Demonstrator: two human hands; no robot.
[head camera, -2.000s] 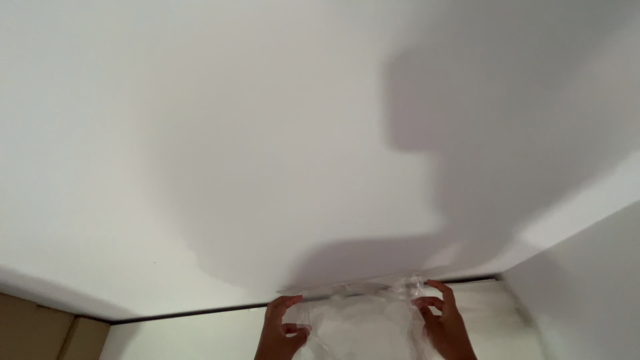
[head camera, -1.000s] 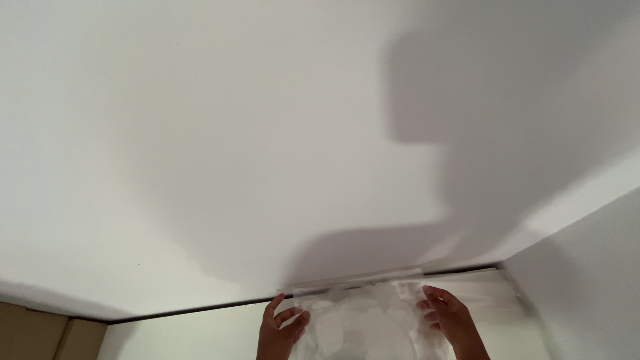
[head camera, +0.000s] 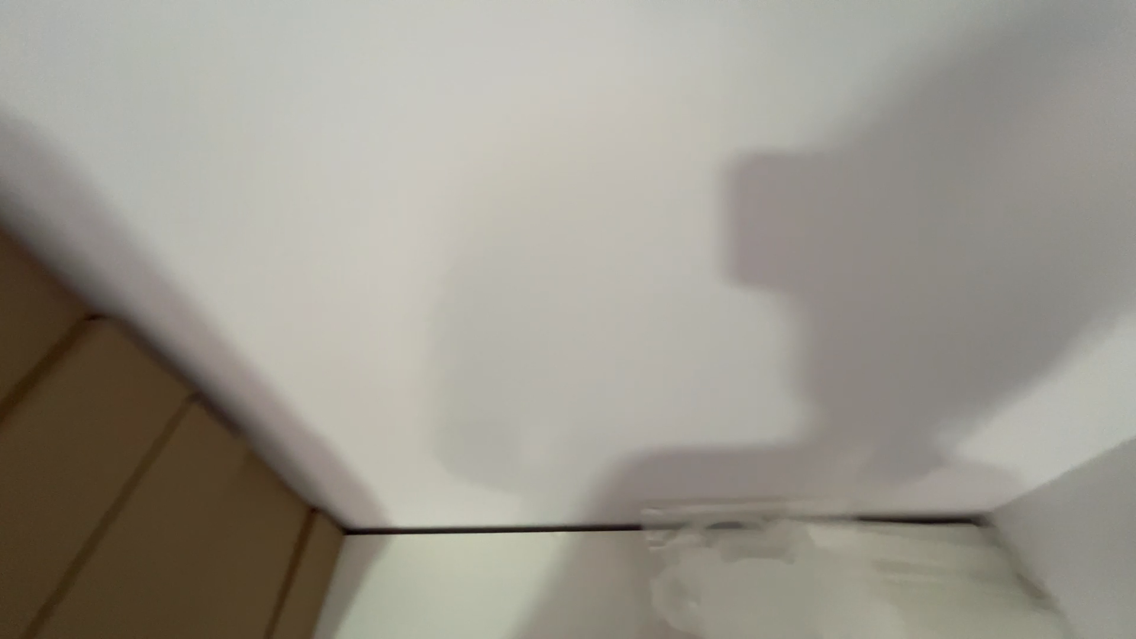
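A clear plastic bag (head camera: 754, 577) with pale contents, blurred, lies at the bottom right of the head view, its upper edge near the dark gap along the wall. Neither my left hand nor my right hand shows in this frame. What is inside the bag cannot be made out. To the right of it are pale, layered flat pieces (head camera: 950, 568), also blurred.
A white wall (head camera: 568, 266) fills most of the view and bears a large shadow. Brown cardboard boxes (head camera: 160, 497) stand in a row along the left. Another pale wall (head camera: 1083, 532) rises at the lower right.
Both my hands, at the sides of the plastic bag in the earlier frames, have gone out of view. The view has turned, and more of the brown boxes shows at the left.
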